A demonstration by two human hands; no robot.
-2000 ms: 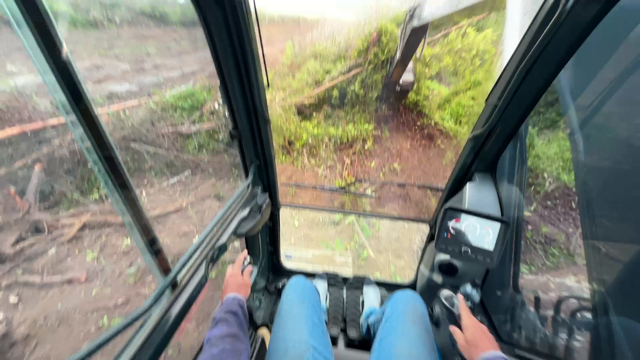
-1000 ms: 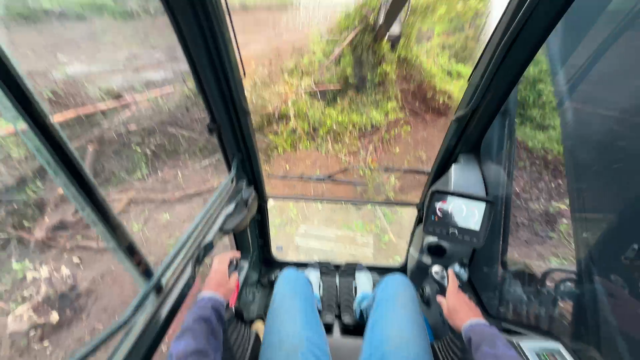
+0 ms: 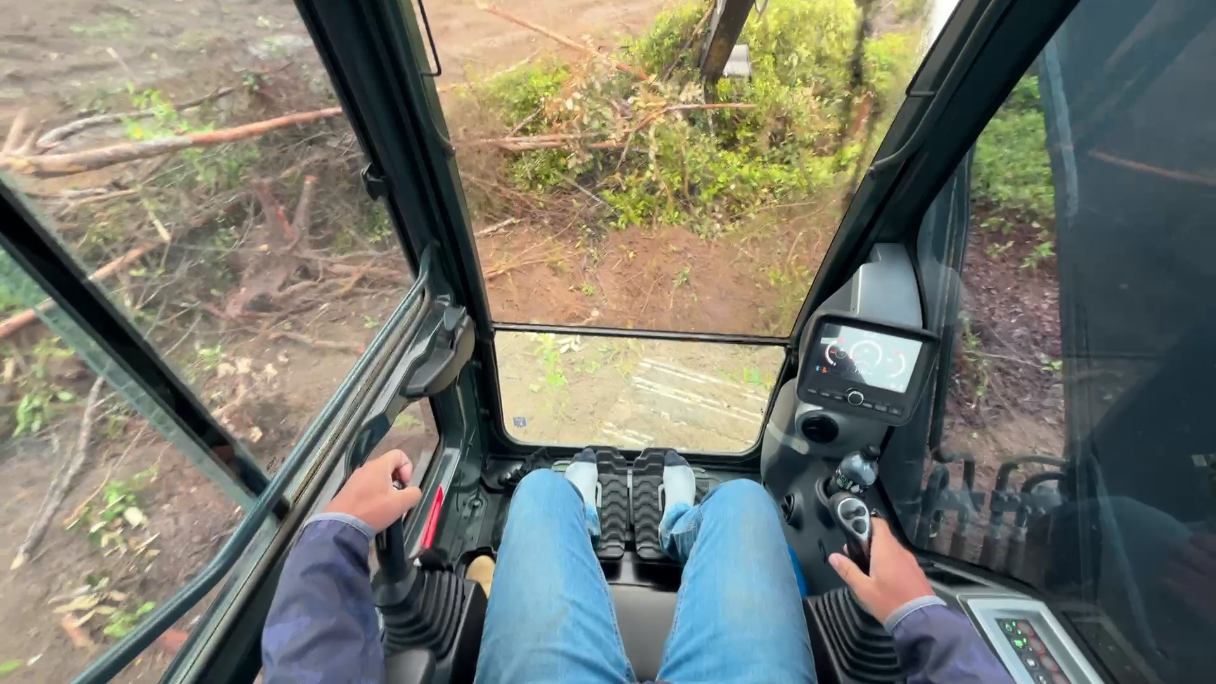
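Observation:
My left hand (image 3: 378, 489) is wrapped around the top of the left joystick (image 3: 391, 551), above its black rubber boot. On the right, my right hand (image 3: 885, 573) grips the right joystick (image 3: 853, 521), whose head shows between thumb and fingers. Both my feet rest by the black ribbed pedals (image 3: 630, 499) between my knees. Through the windshield, the excavator's dark arm (image 3: 727, 33) reaches down into a heap of leafy green branches (image 3: 703, 152); its lower end is hidden in the foliage.
A monitor (image 3: 866, 369) with lit gauges stands at the right pillar, above a plastic bottle (image 3: 858, 468). A switch panel (image 3: 1026, 646) lies at lower right. Outside left are tangled roots and a long log (image 3: 180, 144). Bare reddish soil (image 3: 646, 275) lies before the cab.
The view outside has shifted, and the heap of branches now fills more of the windshield's upper part. The arm's visible part shows against the foliage. Both hands have stayed on the joysticks.

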